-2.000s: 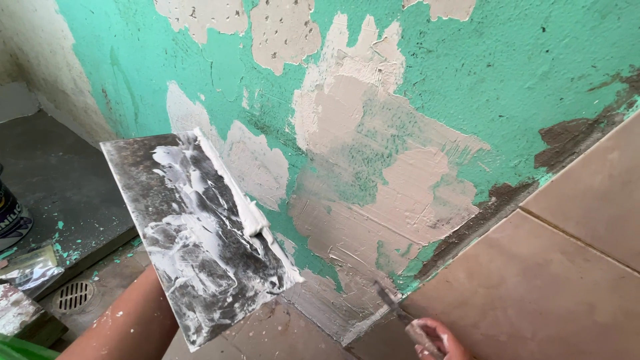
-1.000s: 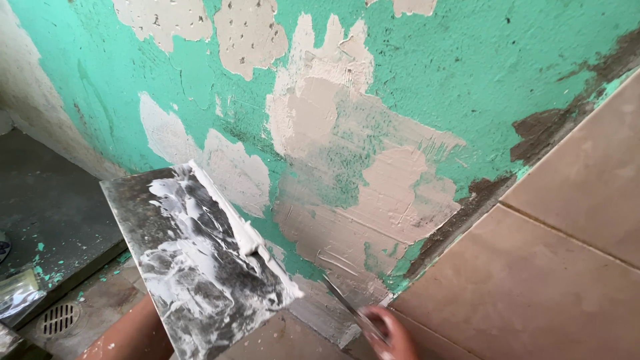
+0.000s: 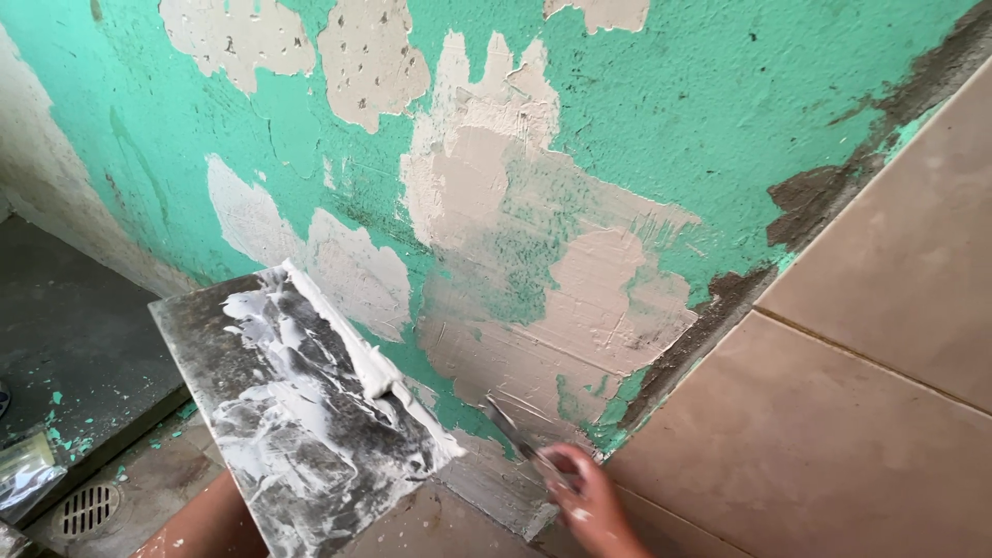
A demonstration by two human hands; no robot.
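Observation:
A rectangular board [image 3: 209, 349], smeared with white filler [image 3: 287, 411] and edged by a thick ridge of it, tilts across the lower left. My left forearm [image 3: 205, 519] passes beneath; the board hides my left hand, so its grip is not visible. At the lower middle, my right hand [image 3: 581, 488] grips a putty knife [image 3: 508, 426], its blade against or very near the lower part of a filler patch [image 3: 535, 349] on the green wall [image 3: 659, 101]. The blade shows nearly edge-on.
Brown wall tiles [image 3: 814, 434] slope along the right, bordered by a rough grey-brown strip [image 3: 721, 310]. A floor drain [image 3: 89, 508] lies at the lower left near a clear plastic packet [image 3: 27, 473] and a dark raised slab [image 3: 77, 325] with green paint flakes.
Against the wall, my right hand and the putty knife have moved left from the tile edge onto the lower filler patch. The filler board remains held up at the left. The view has shifted somewhat.

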